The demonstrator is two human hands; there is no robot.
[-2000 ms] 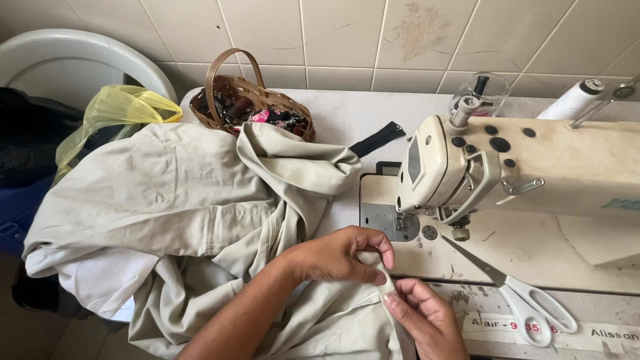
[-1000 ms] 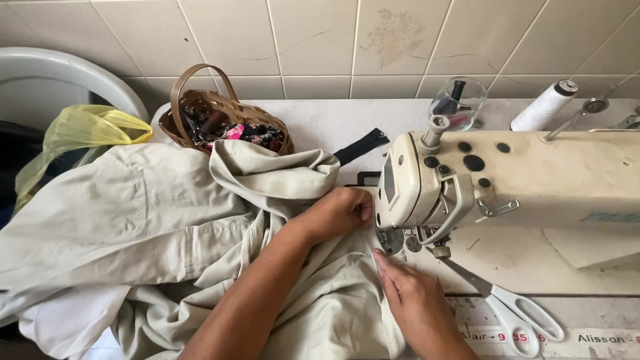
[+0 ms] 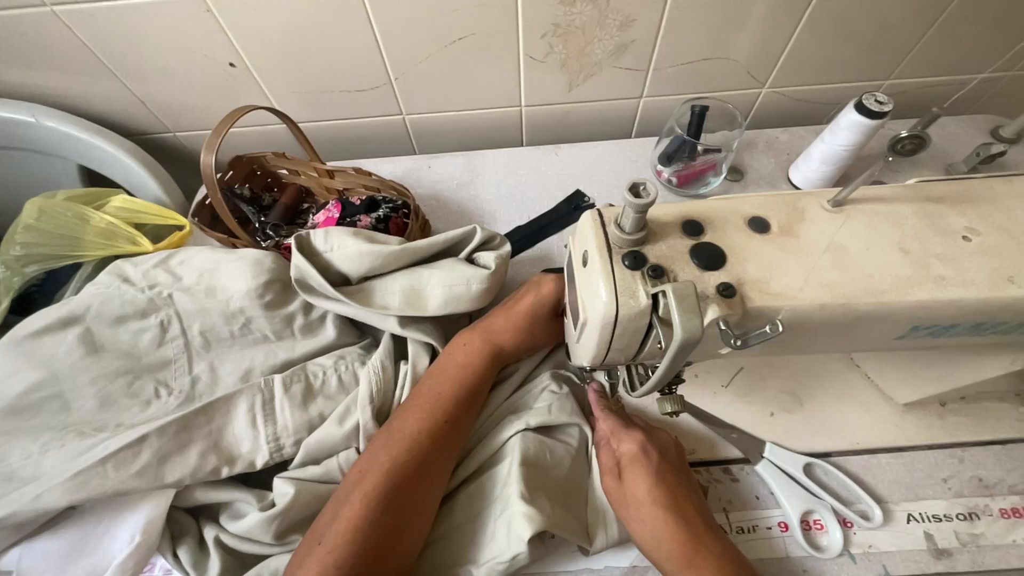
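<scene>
A light beige cloth garment (image 3: 224, 336) lies in folds across the left side and runs up to the head of a cream sewing machine (image 3: 832, 264). My left hand (image 3: 528, 316) rests on the cloth just left of the machine head, its fingertips hidden behind the head. Close to the needle area, my right hand (image 3: 636, 448) lies at the edge of the garment with its fingers extended; whether it pinches the cloth is hard to see. White-handled scissors (image 3: 808, 488) lie right of my right hand, their blades partly under the machine arm.
Behind the cloth stands a wicker basket (image 3: 328, 180) holding small items. A black zipper (image 3: 552, 220) lies beside the machine. Farther back are a glass (image 3: 698, 152) and a white thread cone (image 3: 840, 144). A yellow plastic bag (image 3: 88, 224) and grey tub (image 3: 88, 144) are at left.
Both hands have moved with the garment's edge from in front of the machine to its needle area. Two seconds ago they held that edge near the front of the table.
</scene>
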